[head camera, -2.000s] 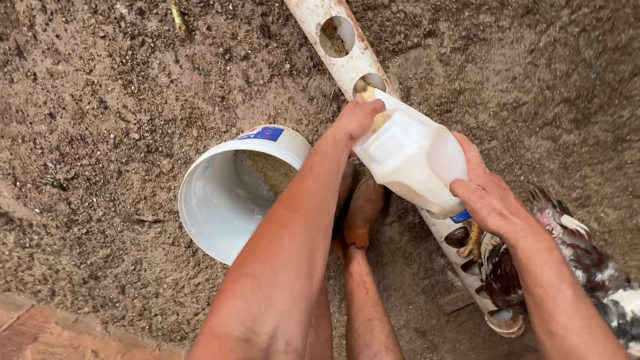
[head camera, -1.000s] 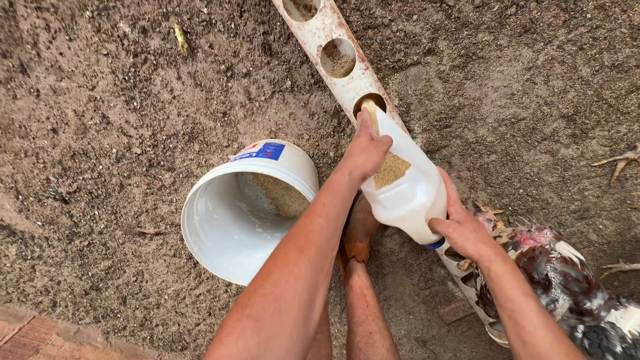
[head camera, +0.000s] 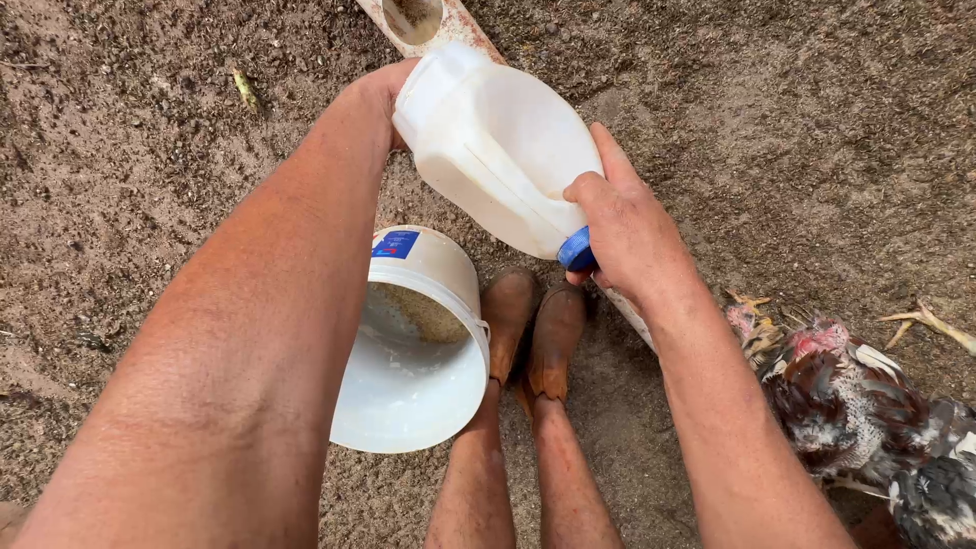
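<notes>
A cut white plastic jug with a blue screw cap is tilted above a long pipe trough with round openings. My right hand grips the jug at its capped neck. At the jug's wide far end is my left hand, its fingers hidden behind the plastic, so its hold cannot be told. The jug covers part of the trough, and no feed shows inside the jug from here. Below my left forearm, a white bucket leans toward me with grainy feed inside.
My brown boots stand on the dirt ground beside the bucket. Chickens with dark and white feathers crowd the lower right, near my right forearm. A small green scrap lies at the upper left.
The jug has tipped and turned so its wide end sits higher up along the trough, and the feed seen in it a second ago is out of sight. My left hand has moved up with it.
</notes>
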